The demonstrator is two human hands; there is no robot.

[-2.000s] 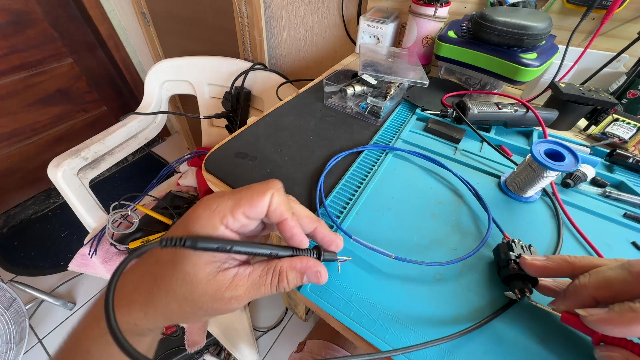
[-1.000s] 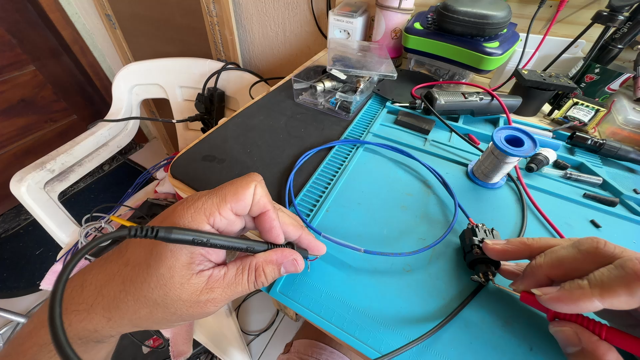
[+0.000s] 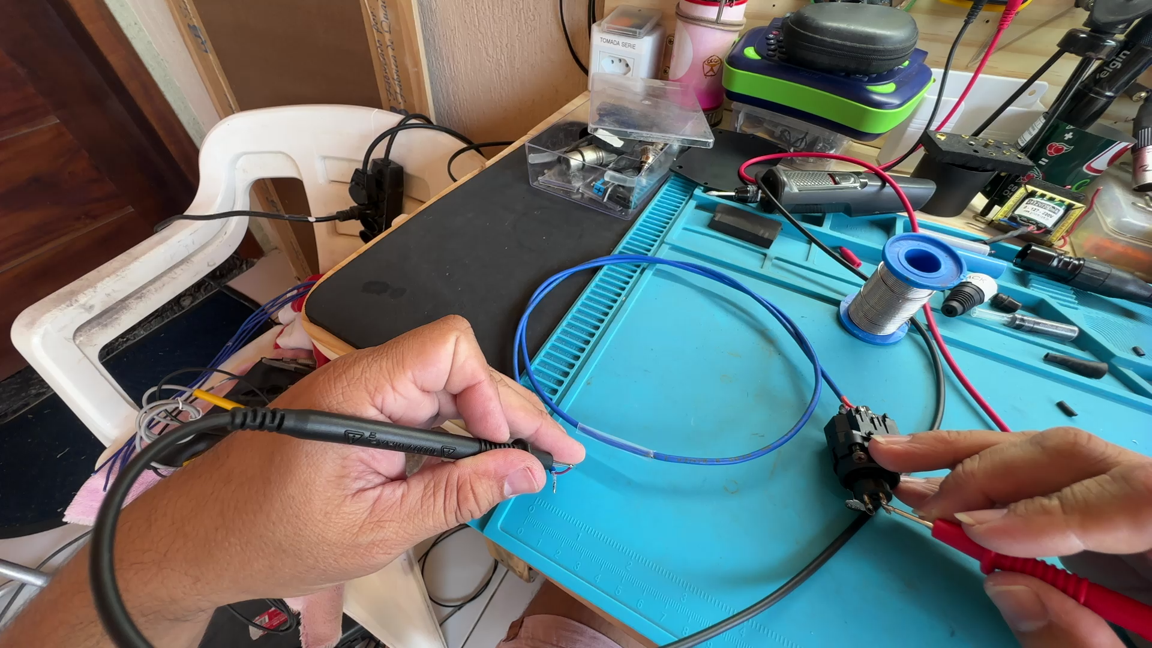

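My left hand (image 3: 450,450) pinches a black test probe (image 3: 387,438) together with thin bare wire ends at its tip, over the near left edge of the blue silicone mat (image 3: 630,540). My right hand (image 3: 1053,504) holds a red test probe (image 3: 1035,571), its metal tip at the pins of a black connector (image 3: 861,454). Fingers of that hand also rest on the connector's side. A blue cable (image 3: 720,461) loops across the mat between the hands, one end entering the connector. Whether the black probe touches the wires is hard to tell.
A solder spool (image 3: 891,292) stands beyond the connector. Farther back are a clear box of connectors (image 3: 598,171), a grey handheld tool (image 3: 841,191) and a small transformer (image 3: 1035,211). A white plastic chair (image 3: 108,315) holding cables stands left of the table.
The red probe's tip, mostly hidden two seconds ago, now shows at the connector's pins. My left hand keeps its pinch on the black probe. The view has shifted somewhat.
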